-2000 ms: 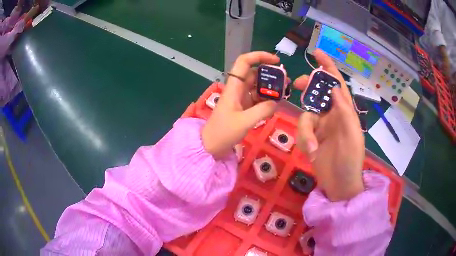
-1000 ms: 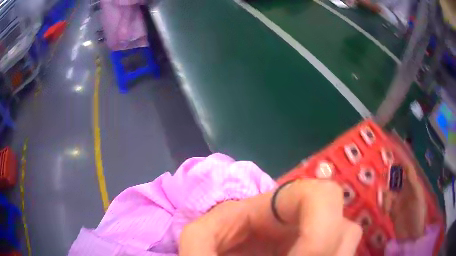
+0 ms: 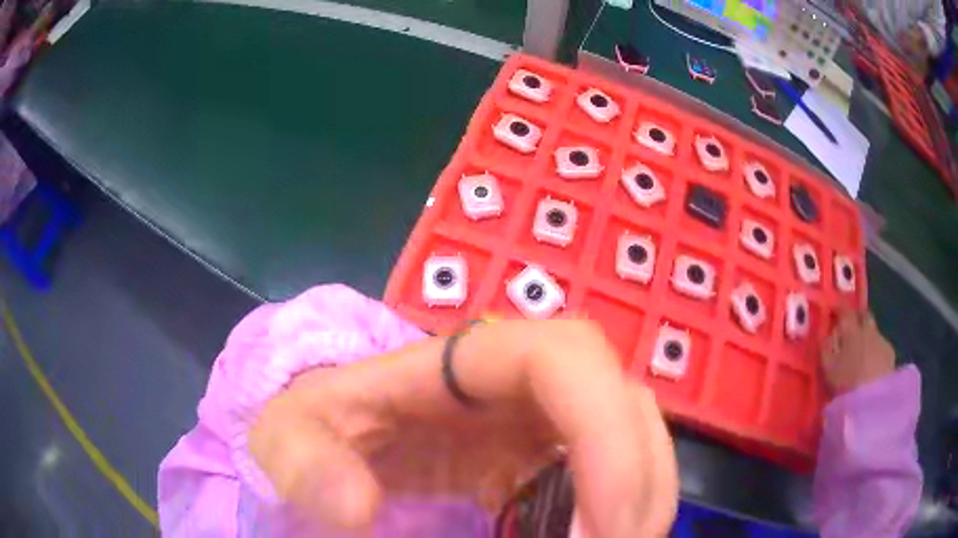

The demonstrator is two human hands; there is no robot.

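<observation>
My left hand (image 3: 525,389) is large, blurred and close to the camera at the bottom centre. Its curled fingers hold a dark object, apparently a watch unit (image 3: 541,499), mostly hidden by the hand. The red-orange compartment tray (image 3: 657,397) lies on the bench. Many of its pockets hold pale watch units face down, such as one at the front left (image 3: 444,280); a black watch (image 3: 706,204) and another dark one (image 3: 804,202) sit among them. My right hand (image 3: 856,352) is at the tray's right edge, fingers over a pocket; what it holds cannot be told.
Several watches (image 3: 701,68) lie behind the tray. Beyond are the cream instrument (image 3: 804,42), a white sheet (image 3: 835,152) with a blue pen (image 3: 817,116), and a metal post (image 3: 543,26). A blue stool (image 3: 40,236) stands at the left.
The view swung left and came back over the tray. My left hand came from above the tray close to the camera. My right hand moved down to the tray's right edge.
</observation>
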